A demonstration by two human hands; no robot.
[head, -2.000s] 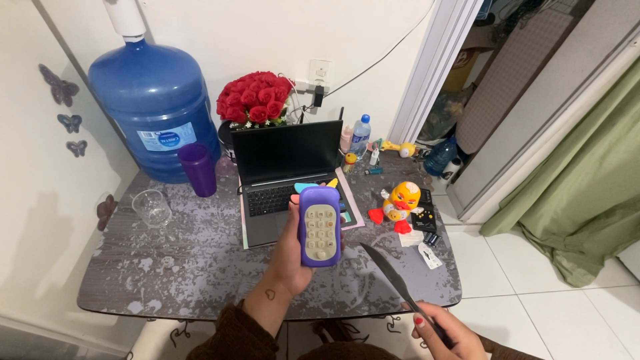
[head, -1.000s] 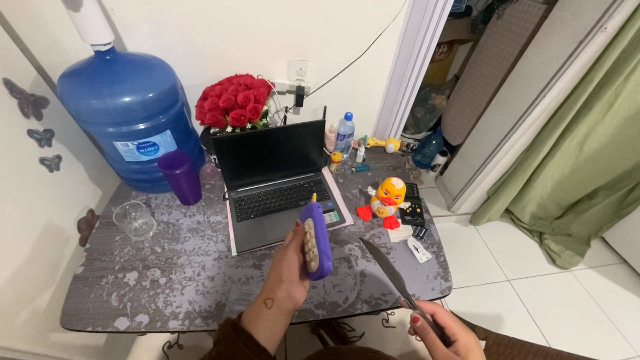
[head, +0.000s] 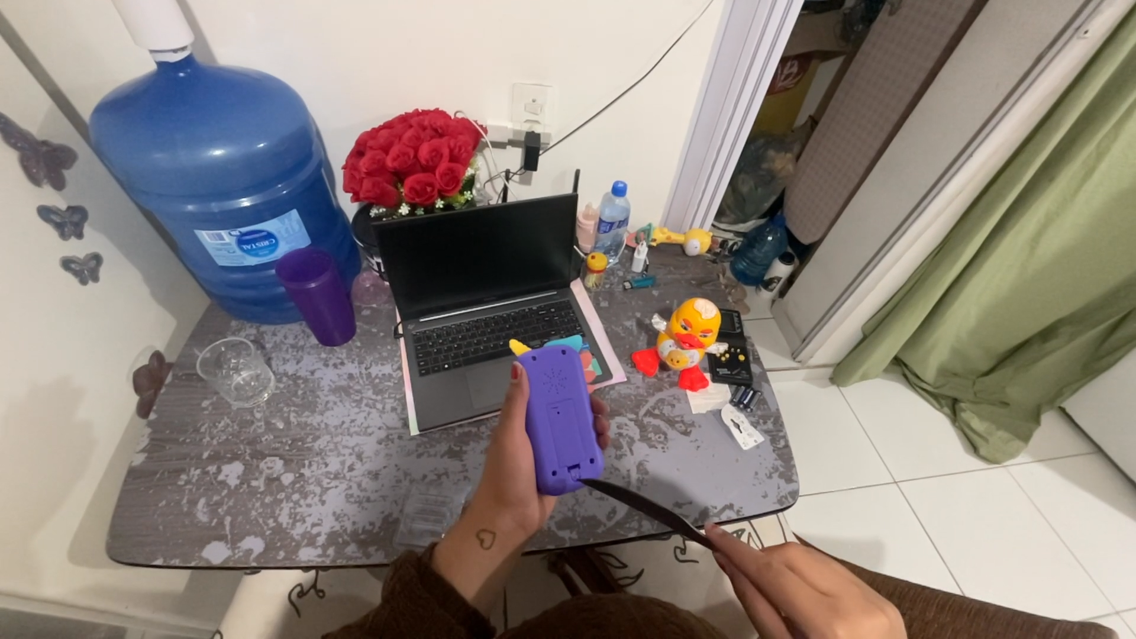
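Note:
My left hand (head: 519,461) holds a purple toy phone (head: 561,413) upright, its back facing me; speaker holes, a battery cover and corner screws show. My right hand (head: 790,577) grips a dark table knife (head: 652,510) by its handle. The blade's tip is at the lower edge of the toy, beside the cover's catch; whether it touches cannot be told. Behind the toy is an open laptop (head: 479,311) with a black screen. A yellow and orange toy duck (head: 690,335) stands on the table (head: 337,479) to the right, with small batteries (head: 744,398) and a white card (head: 741,428) near it.
At the left are a big blue water jug (head: 231,177), a purple cup (head: 318,297) and a clear glass (head: 238,373). Red artificial-looking roses (head: 413,160) stand behind the laptop. A water bottle (head: 612,224) and small items line the back right. Clear plastic packaging (head: 429,515) lies near the front edge.
My left hand has turned the purple toy from its button side to its back. My right hand has brought the knife's tip to the toy's lower end.

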